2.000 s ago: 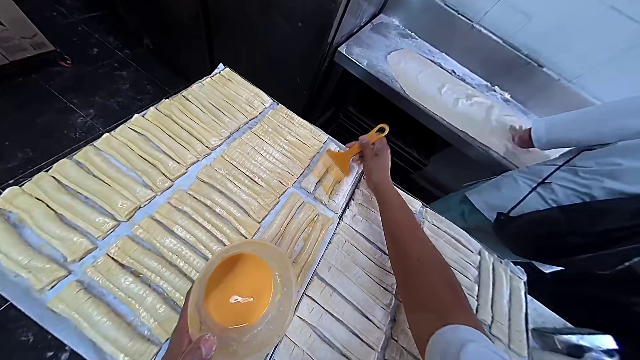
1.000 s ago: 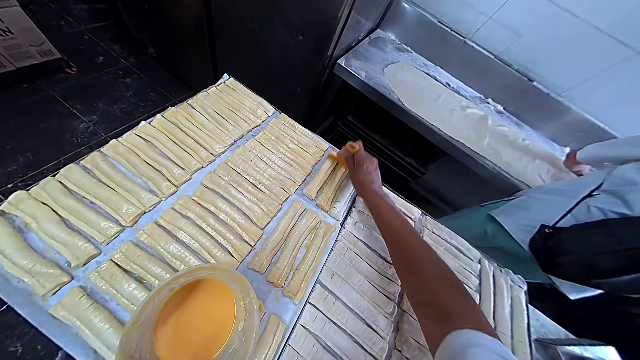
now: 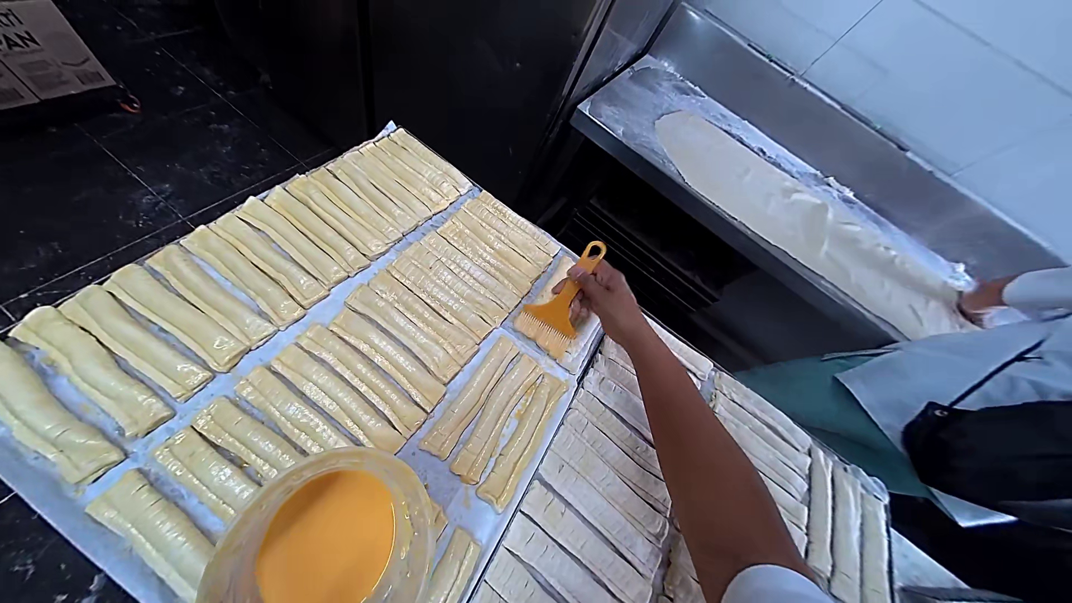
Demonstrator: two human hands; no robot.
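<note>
My right hand [image 3: 605, 300] grips a yellow pastry brush [image 3: 559, 308] by its handle, with the bristles down on pastry strips at the right edge of the paper-lined tray [image 3: 469, 511]. Glossy pastry strips [image 3: 335, 389] lie in rows on this tray. A translucent plastic bowl [image 3: 414, 511] of orange-yellow liquid [image 3: 328, 536] is over the near part of the tray. My left hand does not show; the bowl or the frame's edge hides it. Paler, matte pastry strips [image 3: 586, 486] cover a second tray, under my right forearm.
At the right, a co-worker's hand [image 3: 984, 301] touches a long sheet of dough [image 3: 779, 201] on a floured metal counter [image 3: 620, 105]. The co-worker's clothed body stands beside the second tray. A cardboard box [image 3: 50, 54] is at the far left, over dark floor tiles.
My right hand has moved with the brush, whose bristles now show on the strips. The bowl is lower in view than two seconds ago, and my left hand, visible then, is out of sight.
</note>
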